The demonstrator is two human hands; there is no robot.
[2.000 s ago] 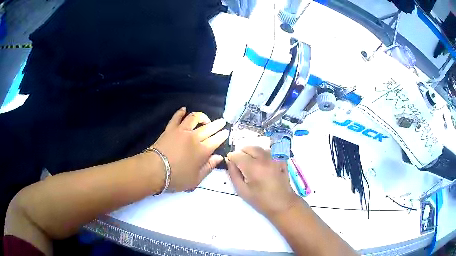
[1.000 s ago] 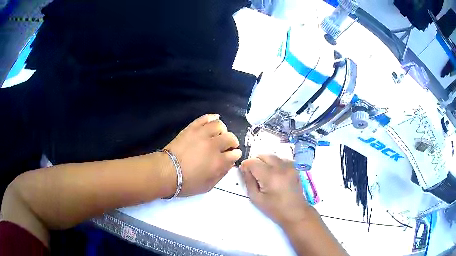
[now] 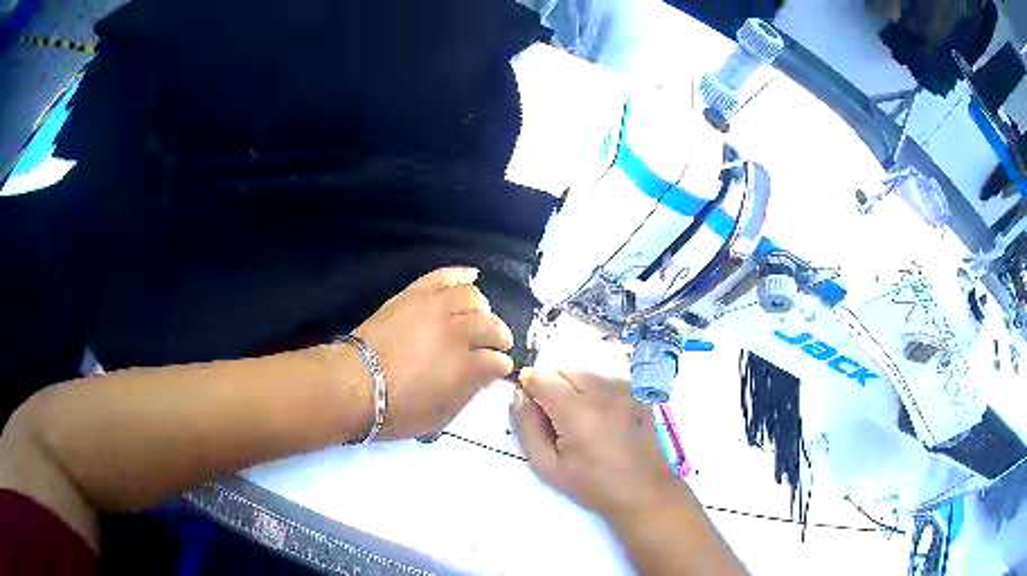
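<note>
A large black cloth panel [image 3: 282, 225] covers the left of the table and runs up to the sewing machine head [image 3: 636, 203]. My left hand [image 3: 434, 354], with a bracelet at the wrist, pinches the cloth's near edge just left of the needle area. My right hand [image 3: 586, 433] is close beside it, its thumb and forefinger closed on the same black edge just in front of the presser foot area [image 3: 552, 332]. The fingertips of both hands nearly touch. The needle itself cannot be made out, and the stitching point is partly hidden by glare.
Thin black strips [image 3: 774, 422] hang in a bunch right of the needle. A pink and blue tool [image 3: 672, 439] lies beside my right hand, partly hidden. A marked tape [image 3: 270, 527] runs along the table's front edge. The machine arm [image 3: 828, 354] extends to the right.
Since two seconds ago my left hand has gone from spread, flat fingers to curled, pinching ones. My right hand stays by the needle area. The whole view has shifted.
</note>
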